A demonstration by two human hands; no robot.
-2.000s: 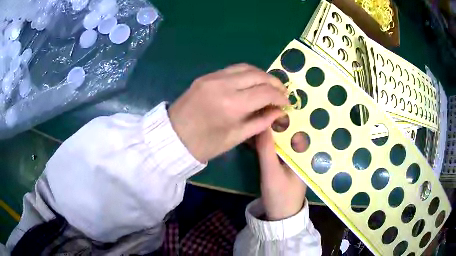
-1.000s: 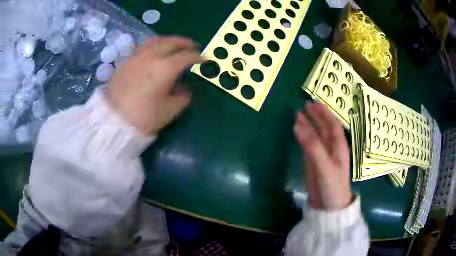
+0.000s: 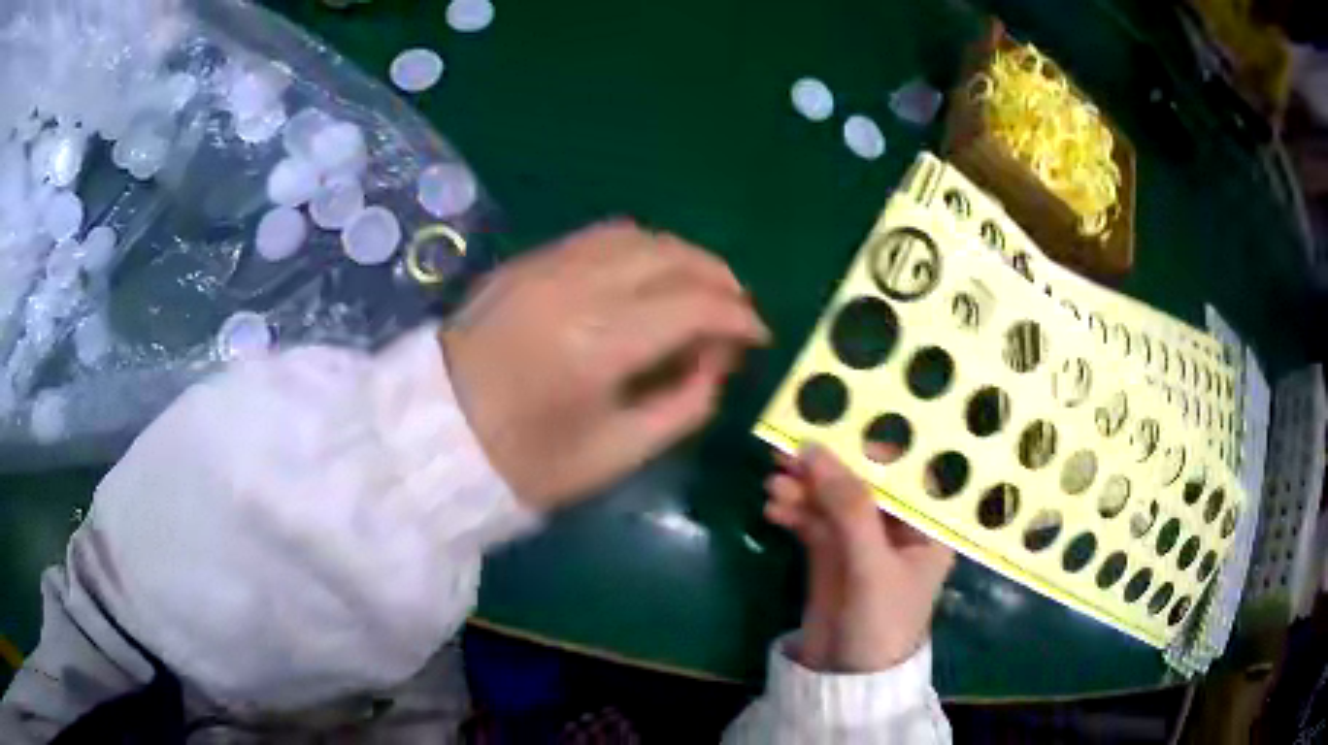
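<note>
My right hand (image 3: 862,560) pinches the lower left edge of a pale-yellow die-cut sheet (image 3: 910,400), thumb on top. The sheet slants across the right side, over the stacked sheets. Dark green shows through several of its round holes; others show the sheets beneath. My left hand (image 3: 605,364) is left of the sheet, not touching it, blurred, with fingers bent and nothing visible in it. A thin yellow ring (image 3: 436,255) lies at the clear bag's right edge, beyond my left wrist.
A large clear plastic bag (image 3: 175,299) of whitish discs covers the left. Loose discs (image 3: 811,99) lie on the dark-green table (image 3: 641,131) at the back. A brown box (image 3: 1056,182) heaped with yellow rings stands back right. Whitish-grey strips (image 3: 1289,495) lie far right.
The sheet that lay at the back centre is gone from there; my right hand, empty before, now holds a sheet at the right. My left hand has moved right. A yellow ring now shows by the bag.
</note>
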